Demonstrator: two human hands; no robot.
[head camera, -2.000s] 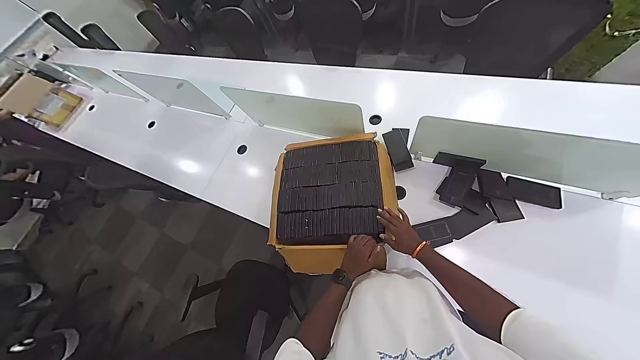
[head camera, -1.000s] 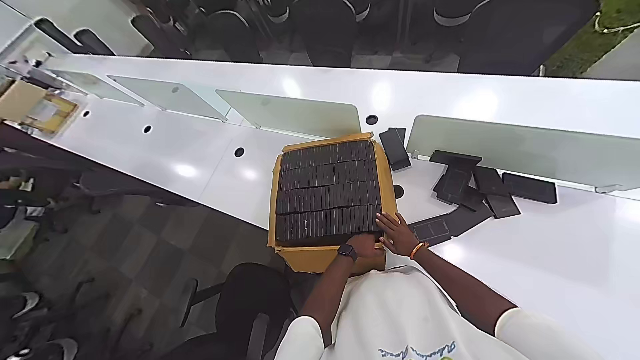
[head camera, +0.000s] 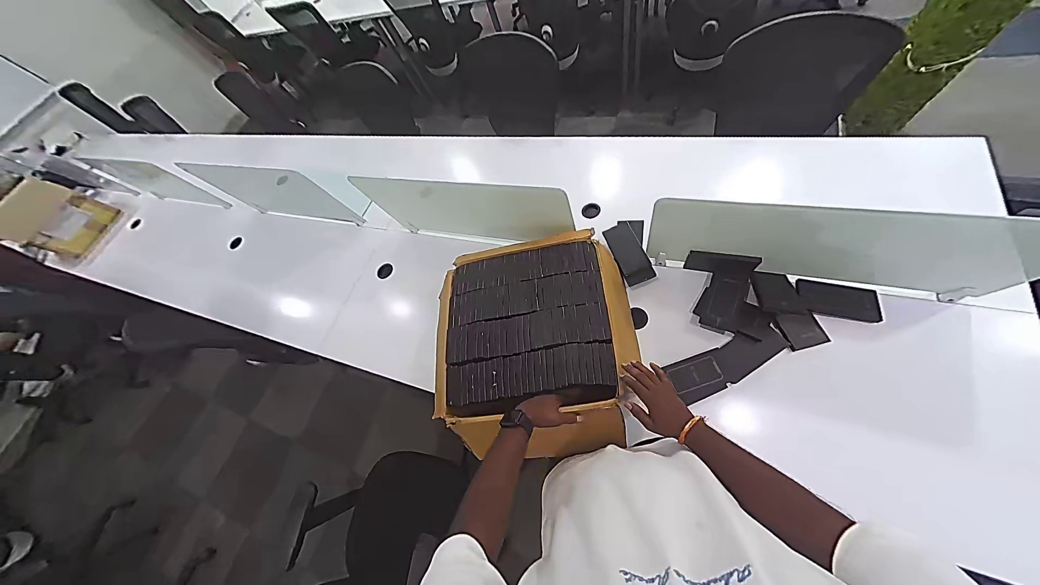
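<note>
An open cardboard box stands on the white desk's front edge, filled with rows of thin black boxes packed on edge. My left hand reaches over the near wall, its fingers partly hidden inside along the front row; whether they grip anything does not show. My right hand rests with spread fingers against the box's near right corner, holding nothing. To its right, flat black boxes lie loose on the desk, and more are piled near the glass divider.
Frosted glass dividers run along the white desk. Two black boxes lean together behind the carton. Another carton sits at the far left. A black office chair stands at the near side, left of my body.
My left hand has shifted left along the near wall of the cardboard box. My right hand stays at the near right corner.
</note>
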